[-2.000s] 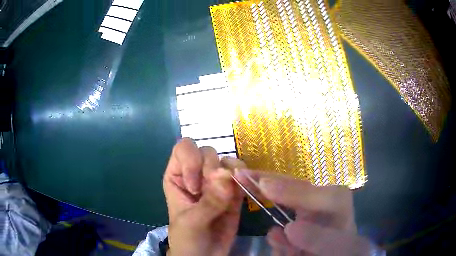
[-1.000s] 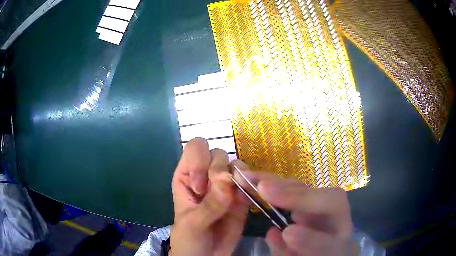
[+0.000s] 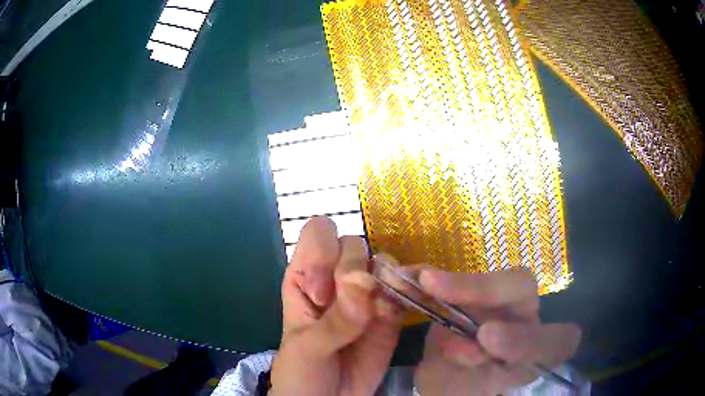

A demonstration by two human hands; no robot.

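My left hand (image 3: 332,309) is bare, with its fingertips pinched together over the lower left corner of the gold sheet (image 3: 448,139). Anything held between those fingertips is too small or hidden to tell. My right hand (image 3: 495,325), slightly blurred, holds slim metal tweezers (image 3: 433,305), their points at my left fingertips. The gold sheet is shiny with slanted rows and strong glare. White strip pieces (image 3: 313,170), split by dark lines, lie against its left edge, partly covered by my left hand.
A darker amber sheet (image 3: 618,93) lies at an angle on the right. Another set of white strips (image 3: 179,32) lies at the upper left, with glossy clear film below it. All lie on the dark green surface (image 3: 154,247). A light sleeve (image 3: 31,332) shows at the lower left.
Both hands have moved slightly right. The tweezers lie at a flatter angle, and their rear end now shows beyond my right hand. The sheets and strips have hardly shifted in view.
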